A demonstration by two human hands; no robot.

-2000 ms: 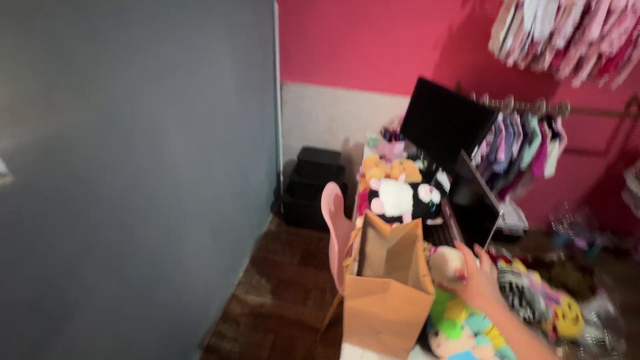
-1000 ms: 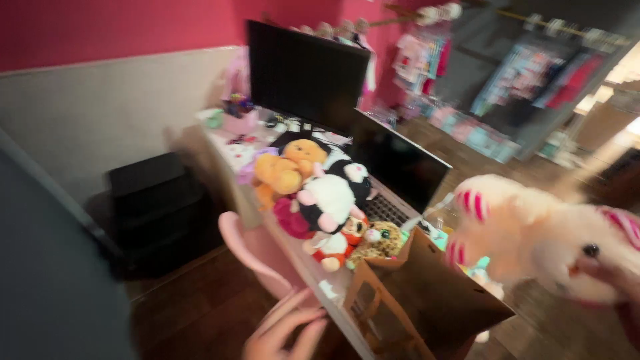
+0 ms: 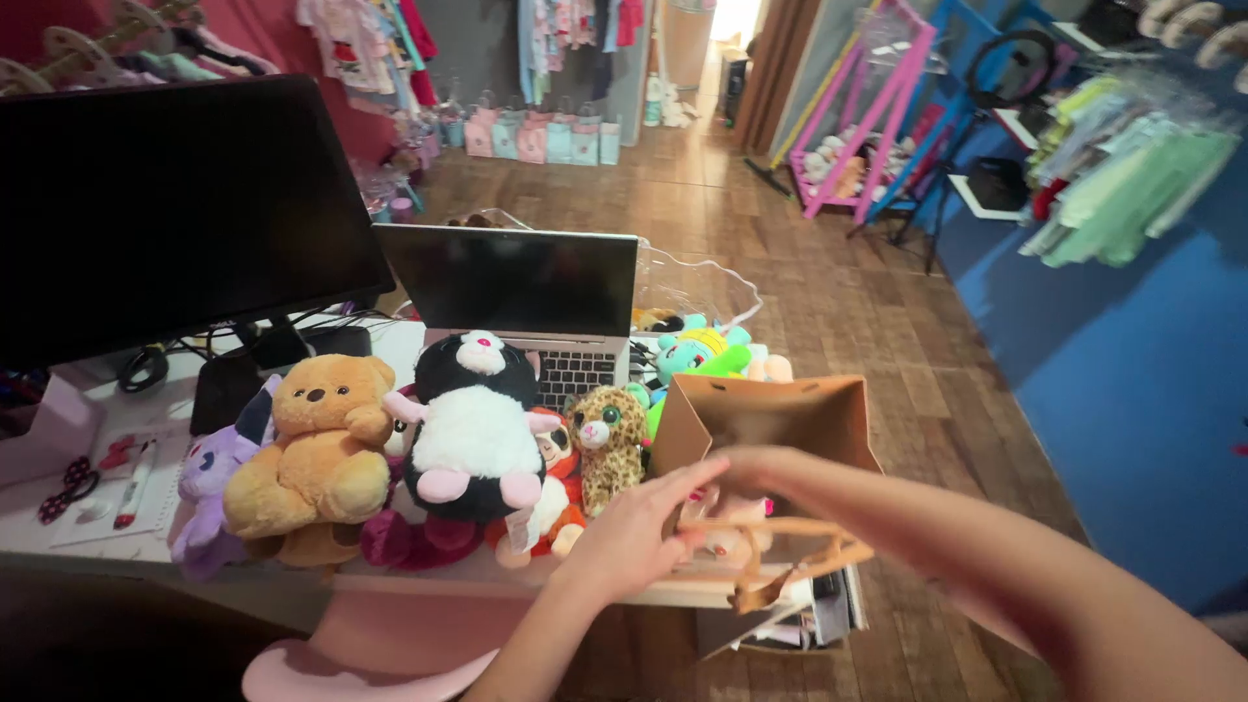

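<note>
A brown paper bag [image 3: 780, 419] stands upright at the right end of the white desk, its mouth towards me. My left hand [image 3: 639, 536] rests at the bag's near left edge; its exact hold is unclear. My right hand [image 3: 736, 487] is down in the bag's mouth, mostly hidden by my wrist, beside a pale plush toy [image 3: 721, 536] with pink parts. Left of the bag sit a leopard plush [image 3: 609, 439], an orange and white plush [image 3: 551, 507], a black and white plush [image 3: 478, 439], a tan bear plush [image 3: 317, 448] and a purple plush [image 3: 214, 478].
An open laptop [image 3: 517, 283] and a large black monitor [image 3: 185, 205] stand behind the toys. More plush toys [image 3: 702, 351] lie behind the bag. A marker [image 3: 136, 487] lies on paper at the left. A pink chair [image 3: 380, 643] stands at the desk's front.
The pale plush with pink stripes, held up at the right a second ago, is no longer raised; my right hand is now in the bag. My left hand has come to the bag's edge.
</note>
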